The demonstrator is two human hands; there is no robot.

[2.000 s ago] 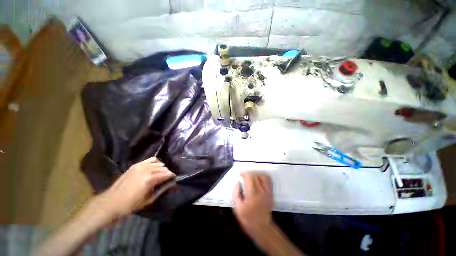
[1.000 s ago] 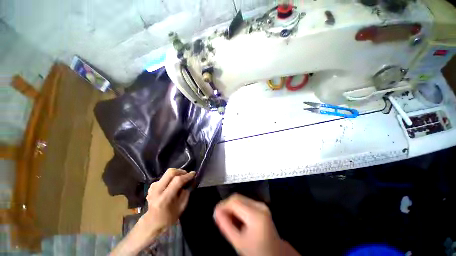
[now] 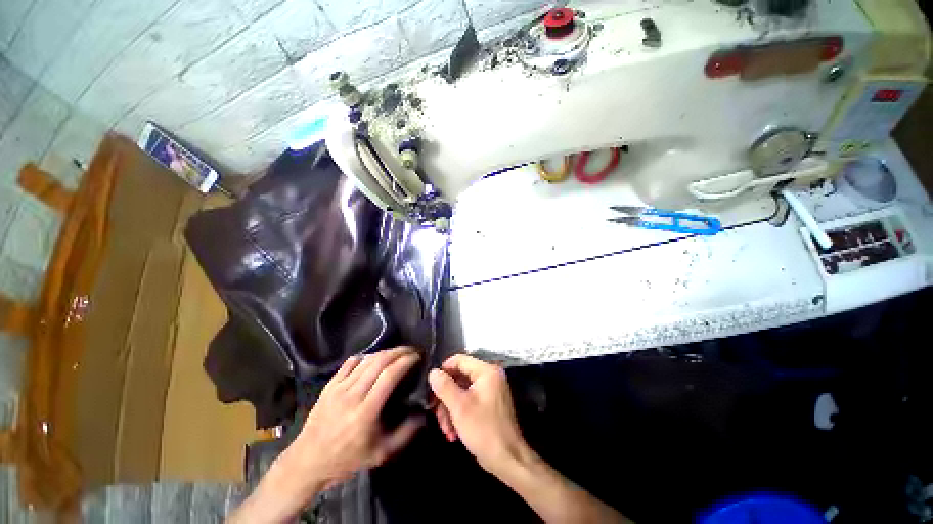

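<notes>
The shiny dark brown garment (image 3: 307,266) lies crumpled left of the needle, its right edge running from under the presser foot (image 3: 440,222) toward the table's front edge. My left hand (image 3: 358,415) lies on the garment's near part, fingers curled over it. My right hand (image 3: 479,409) pinches the garment's edge between thumb and fingers, close beside my left hand. The cream-white sewing machine (image 3: 573,102) stands behind, dusty with black lint.
Blue-handled thread snips (image 3: 670,220) lie on the machine bed (image 3: 614,276). Red and yellow scissor loops (image 3: 595,165) show behind. A compartment tray (image 3: 864,246) is far right. Taped cardboard (image 3: 133,338) and a lit smartphone (image 3: 179,157) are left. A blue round object (image 3: 762,510) is low at right.
My right hand has moved from empty near the front edge to the garment's edge beside my left hand. Compared with two seconds ago, the garment's edge is turned lengthwise from the needle toward me.
</notes>
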